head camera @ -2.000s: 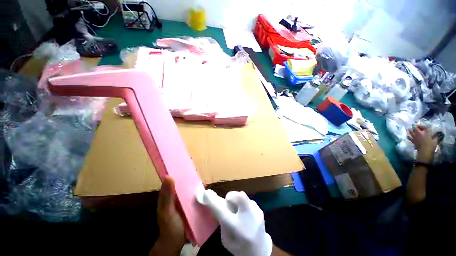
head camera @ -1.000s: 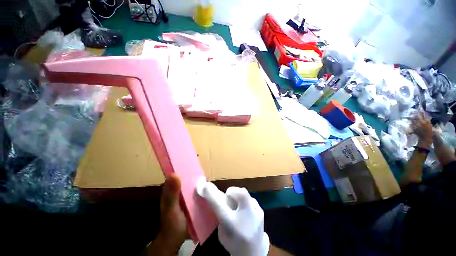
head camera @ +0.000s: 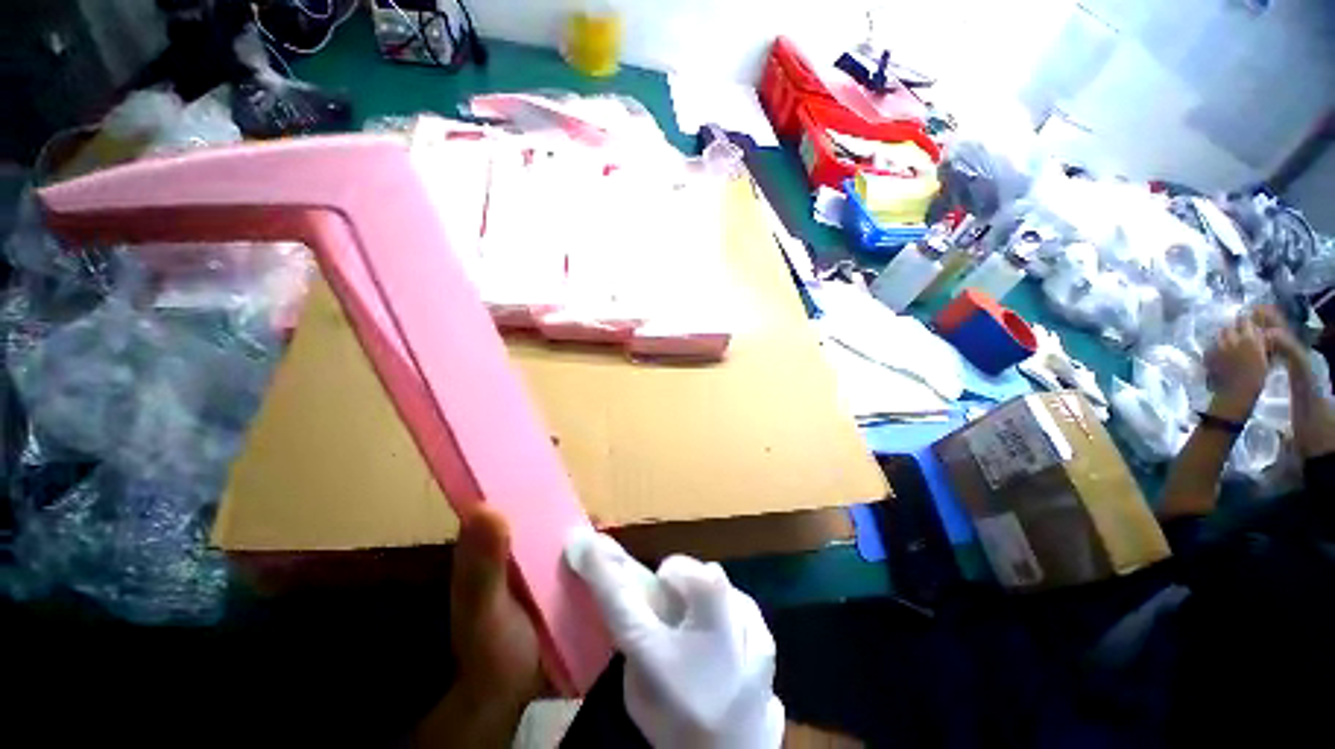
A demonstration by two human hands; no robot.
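A glossy pink L-shaped part (head camera: 425, 322) is held up over the cardboard sheet, its bent end pointing to the upper left. My left hand (head camera: 494, 622), bare, grips its lower end from the left side. My right hand (head camera: 688, 637), in a white glove, rests its fingertips on the part's face near the lower right edge. Whether the right hand also holds something is hidden by its fingers. Bagged pink parts (head camera: 600, 264) lie side by side at the back of the cardboard sheet (head camera: 659, 446).
Crumpled clear bags (head camera: 132, 395) are piled at the left. At the right are a small carton (head camera: 1047, 490), a red and blue tape roll (head camera: 985, 331), small bottles and red and blue trays (head camera: 842, 147). A co-worker's hands (head camera: 1244, 366) are among white wrapped items at far right.
The pink part has shifted left and tilted a little, its bent end now further left and level with the bags. My hands moved slightly left with it. The co-worker's hands moved.
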